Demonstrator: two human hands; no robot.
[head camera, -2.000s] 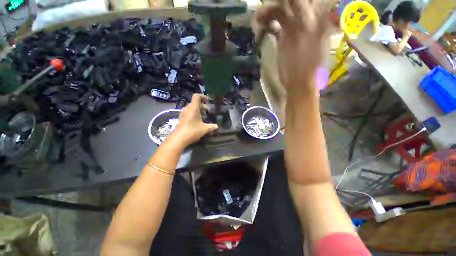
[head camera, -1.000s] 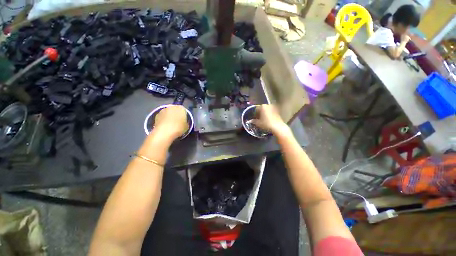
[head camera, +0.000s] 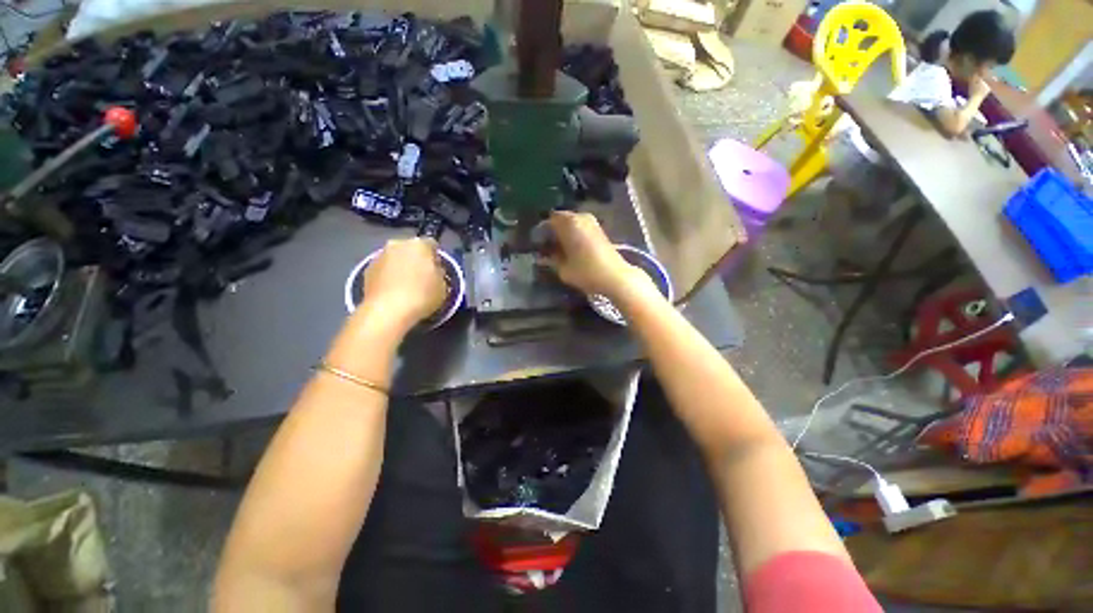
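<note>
The green hand press (head camera: 527, 150) stands straight ahead, its metal fixture (head camera: 509, 281) under the ram. My right hand (head camera: 581, 252) is at the fixture's right side, fingers bunched near the ram; whether it holds a small part cannot be seen. The right bowl (head camera: 647, 266) lies partly under my right wrist, with silvery pieces showing. My left hand (head camera: 405, 278) is over the left bowl (head camera: 457, 287), fingers curled down and hidden. Its grip cannot be seen. The container of black parts (head camera: 539, 461) is open below the table edge.
A large heap of black parts (head camera: 240, 132) lies behind and left. A second press's red-knobbed lever (head camera: 120, 121) and a clear bowl (head camera: 30, 287) are at far left. Cardboard edging (head camera: 683, 180) stands right of the press. A person (head camera: 959, 78) sits at a side table (head camera: 947, 192).
My right hand first left the raised lever area for the right bowl, then moved left to the fixture. My left hand went from the fixture to the left bowl and has stayed there.
</note>
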